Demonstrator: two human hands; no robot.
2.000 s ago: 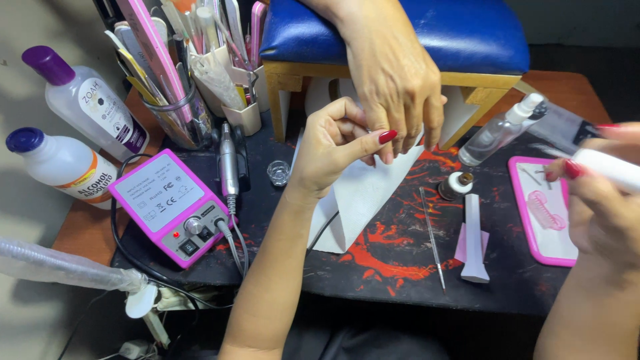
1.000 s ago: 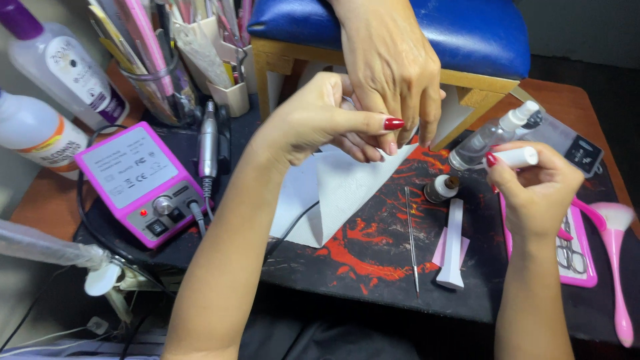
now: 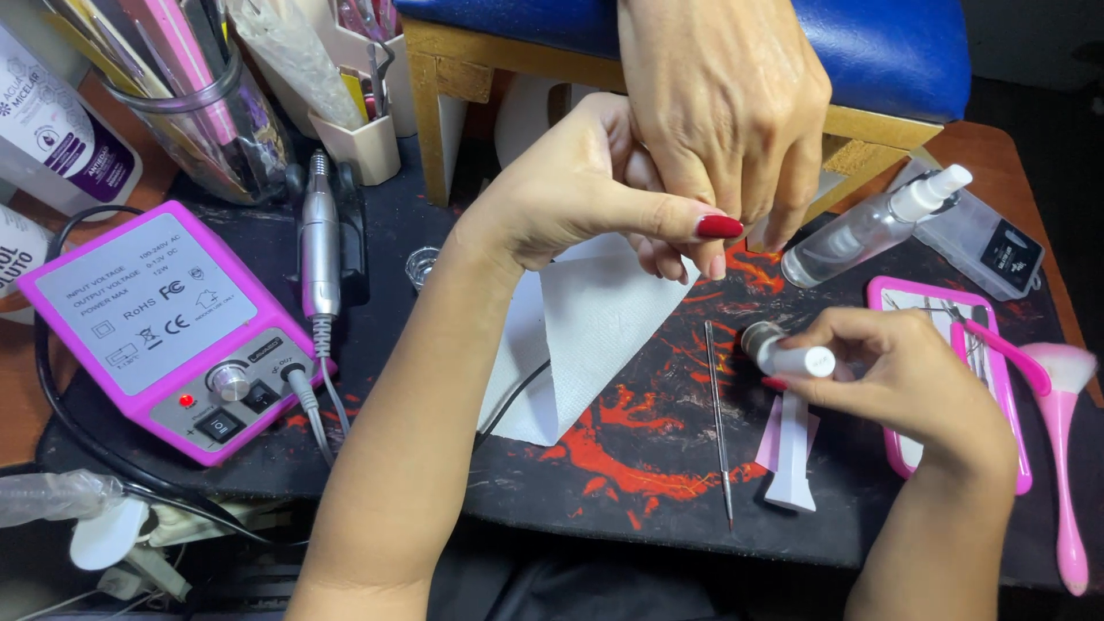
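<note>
My left hand [image 3: 604, 190], its thumbnail painted red, holds the fingers of another person's hand [image 3: 724, 103], which comes down over a blue padded armrest [image 3: 880, 52]. Under the two hands lies a folded white paper towel [image 3: 595, 345]. At the right, my right hand [image 3: 897, 371] grips the white cap [image 3: 806, 361] of a small bottle between thumb and fingers; the cap is at the neck of the small glass bottle [image 3: 762, 341], and whether it is seated cannot be told. A thin metal tool [image 3: 718, 414] and a white plastic tool [image 3: 791, 457] lie nearby.
A pink nail drill machine [image 3: 164, 319] and its handpiece [image 3: 320, 241] stand at left, with bottles and a tool cup [image 3: 207, 129] behind. At right are a clear spray bottle [image 3: 854, 233], a pink-rimmed tray [image 3: 1022, 448], a pink brush [image 3: 1069, 474] and a clear plastic case [image 3: 975, 233].
My right hand has brought the white cap down and left to the small bottle, which stood apart from it on the mat. My left hand keeps hold of the other person's fingers.
</note>
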